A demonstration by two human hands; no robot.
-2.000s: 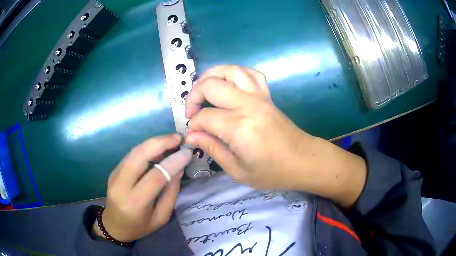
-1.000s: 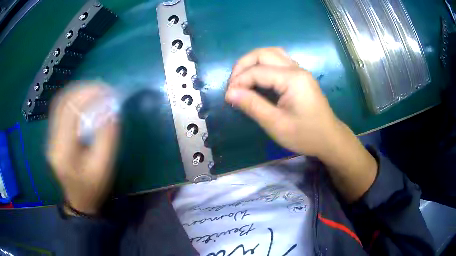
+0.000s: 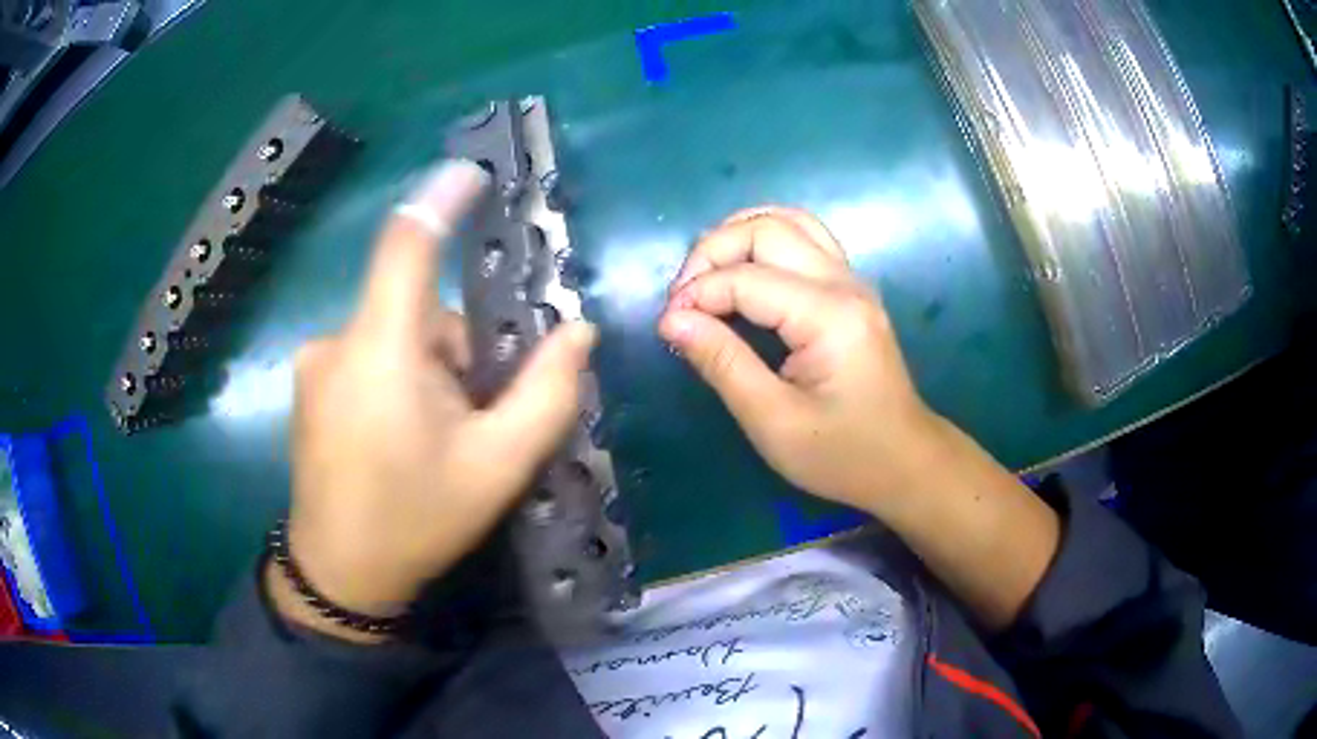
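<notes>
The grey multi-hole metal bar (image 3: pixel 498 260) stands lengthwise in front of me, tilted so its scalloped edge and side face show. It is slightly blurred. My left hand (image 3: pixel 419 390) grips the bar, thumb across it and index finger along its left side near the far end; whitish wrap covers that fingertip. The palm hides part of the bar's left side. My right hand (image 3: pixel 802 347) is off the bar to the right, thumb and index fingertips pinched together; whether a small part is between them cannot be told.
A second multi-hole bar (image 3: pixel 202 260) lies at left. A clear plastic tray (image 3: pixel 1098 202) lies at right. Blue tape (image 3: pixel 686 36) marks the green bench at the far side. A blue bin (image 3: pixel 61 491) is at the left edge, with a red part (image 3: pixel 29 614) beside it.
My left hand has come back from the left onto the bar, which is now tilted and nearer me. My right hand stays pinched in nearly the same place. The view has shifted slightly.
</notes>
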